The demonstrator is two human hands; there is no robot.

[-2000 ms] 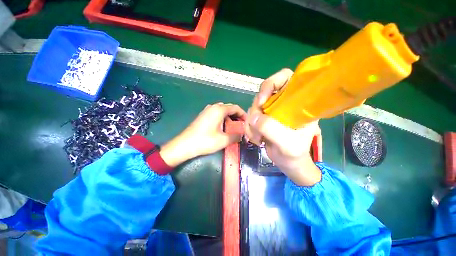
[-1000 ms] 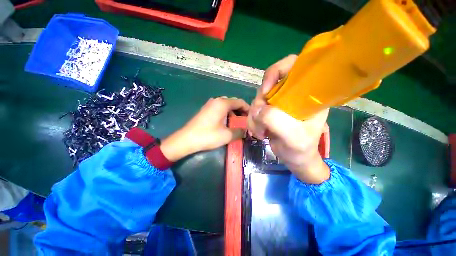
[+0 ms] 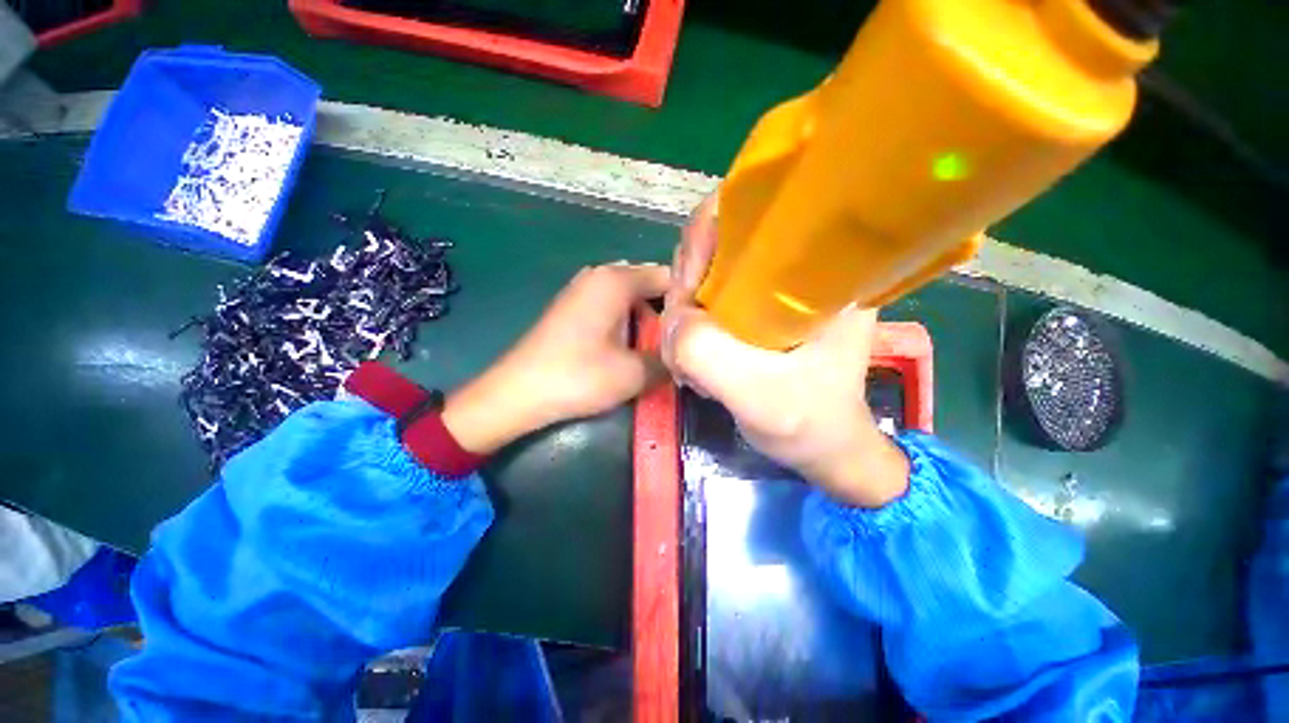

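A tablet-like device (image 3: 770, 593) with a bright silvery plate lies in a red frame (image 3: 656, 565) in front of me. My right hand (image 3: 785, 389) is closed around the yellow electric screwdriver (image 3: 905, 170), which leans up to the right with a green light lit. Its tip is hidden behind my fingers at the frame's top left corner. My left hand (image 3: 573, 346) is at that same corner, its thumb and fingers around the frame's edge. Whether a small part is between the fingers cannot be seen.
A blue bin (image 3: 106, 177) of white bits stands at the upper left, above a pile of dark and white small parts (image 3: 304, 332). A round screw dish (image 3: 1070, 381) sits at right, with a few loose screws below it. Another red frame (image 3: 643, 64) lies beyond the pale edge strip.
The screwdriver and right hand have shifted left, to the frame's top left corner, and the screwdriver stands at a steeper angle. More of the frame's top right corner shows. The left hand stays at the frame.
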